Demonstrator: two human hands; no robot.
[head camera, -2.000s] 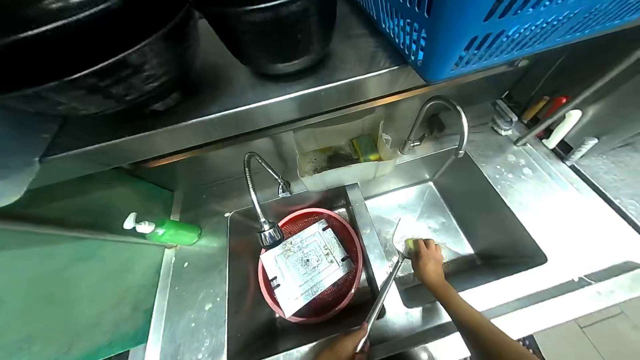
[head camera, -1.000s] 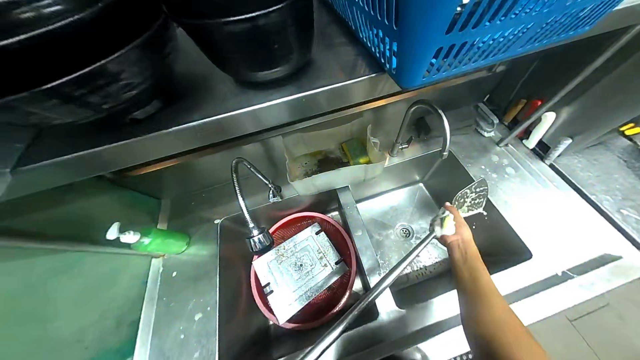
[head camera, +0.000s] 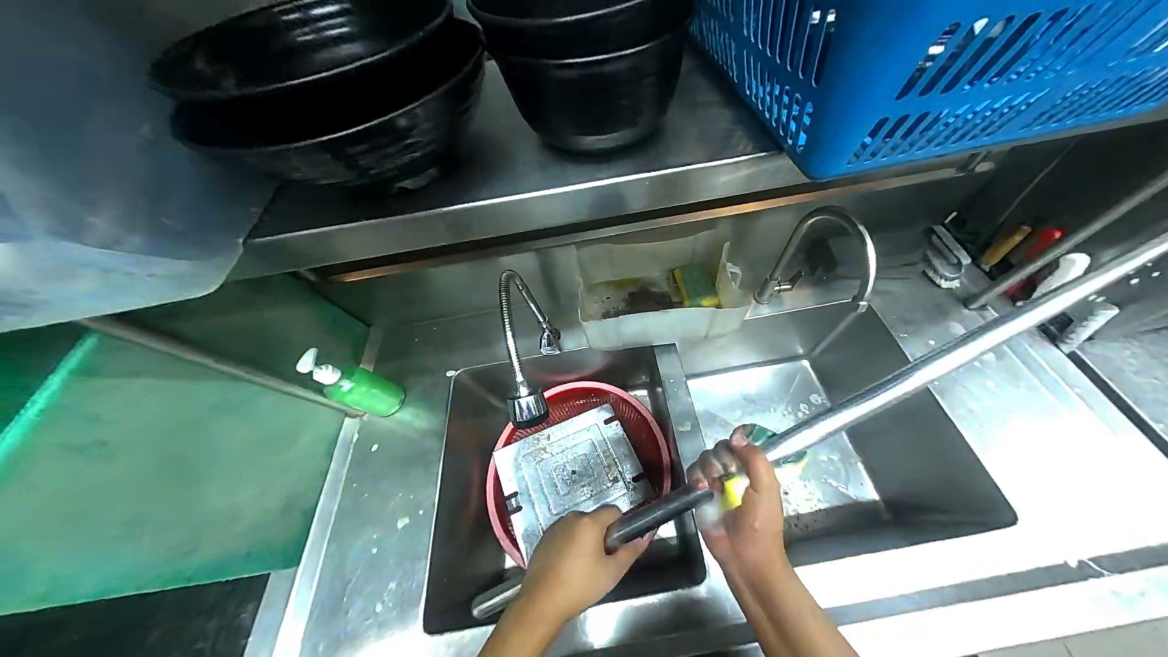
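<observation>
My left hand [head camera: 579, 557] grips the dark handle end of a long metal-shafted tool [head camera: 922, 370], over the left sink basin. Around the shaft just to its right, my right hand [head camera: 744, 502] is closed with a yellow and green sponge [head camera: 733, 491]. The shaft slants up past the right basin to the frame's right edge; the tool's other end is out of view. Below and left of my hands, a square metal plate [head camera: 575, 465] lies tilted in a red plastic colander [head camera: 639, 429] inside the left basin. Another dark green piece shows behind my right fingers.
Two faucets stand behind the basins, with a plastic bin [head camera: 662, 319] holding a sponge between them. A green pump bottle [head camera: 365, 392] stands left. Black bowls [head camera: 338, 137] and a blue basket [head camera: 912, 100] sit on the shelf above. Brushes [head camera: 946, 258] lie at the right.
The perforated spatula head seen over the right basin has gone out of view, and the shaft now points up to the right. My right hand has moved down the shaft; my left hand has come into view.
</observation>
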